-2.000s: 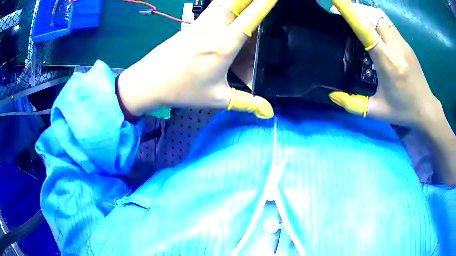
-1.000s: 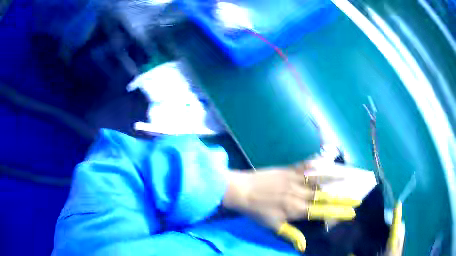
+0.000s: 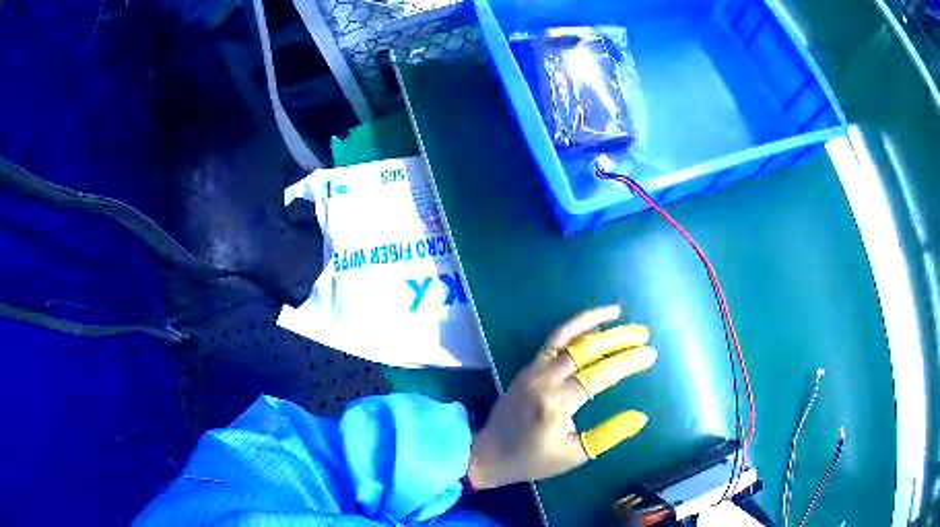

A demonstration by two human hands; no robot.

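Observation:
My left hand [image 3: 551, 407] is over the green mat near the bench's left edge, with yellow finger cots on several fingertips. Its fingers are apart and it holds nothing. The optical engine housing [image 3: 696, 484] is partly in view at the bottom, right of my hand and not touched by it; black and white parts show and the rest is cut off by the frame edge. A red and black wire lead [image 3: 722, 309] runs from it up to a white connector [image 3: 605, 165] in the blue bin. My right hand is out of the picture.
The blue bin [image 3: 711, 185] stands on the green mat [image 3: 639, 273] and holds a silvery bagged item [image 3: 588, 93]. A white microfiber wipe pack [image 3: 387, 268] lies at the bench's left edge. Thin wire leads [image 3: 799, 443] stick up at lower right. Dark cables [image 3: 124, 216] hang at left.
The view has swung left. My left hand has come away from the housing, and its fingers have spread over the mat. My right hand has gone out of view.

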